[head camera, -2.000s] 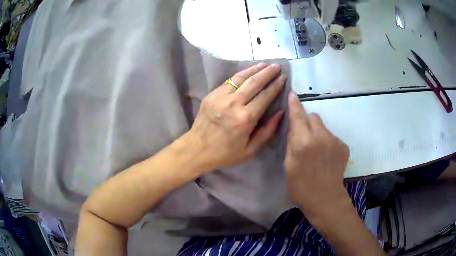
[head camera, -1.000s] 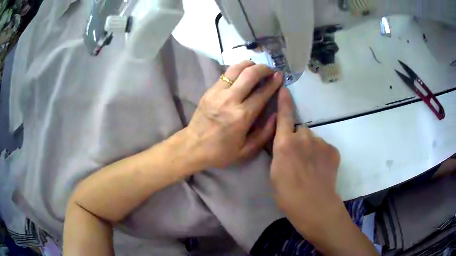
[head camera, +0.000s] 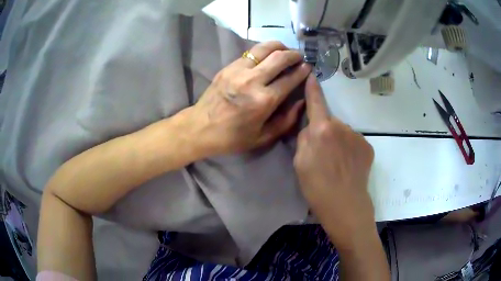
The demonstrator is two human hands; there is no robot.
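Observation:
The main garment panel point(head camera: 132, 71), light grey-taupe cloth, covers the left side and hangs over the lap. My left hand point(head camera: 252, 99), with a gold ring, lies on the cloth with its fingertips close to the presser foot point(head camera: 310, 52). Its thumb is tucked low at the cloth's right edge. My right hand point(head camera: 332, 148) is at that edge, index finger pointing forward, its tip touching the left fingertips; its other fingers are curled, and what lies under them is hidden. The needle is too small to tell.
The white machine head point(head camera: 379, 27) is at the top right. Red-handled thread snips point(head camera: 456, 129) lie open on the white table point(head camera: 417, 170), right of my right hand. Stacked cut pieces point(head camera: 431, 247) are at the lower right. Blue-and-white striped clothing point(head camera: 296, 252) shows below the cloth.
Both hands and the cloth edge have moved from in front of the plate up to the presser foot. The view has shifted, so the machine head shows larger and the snips sit lower.

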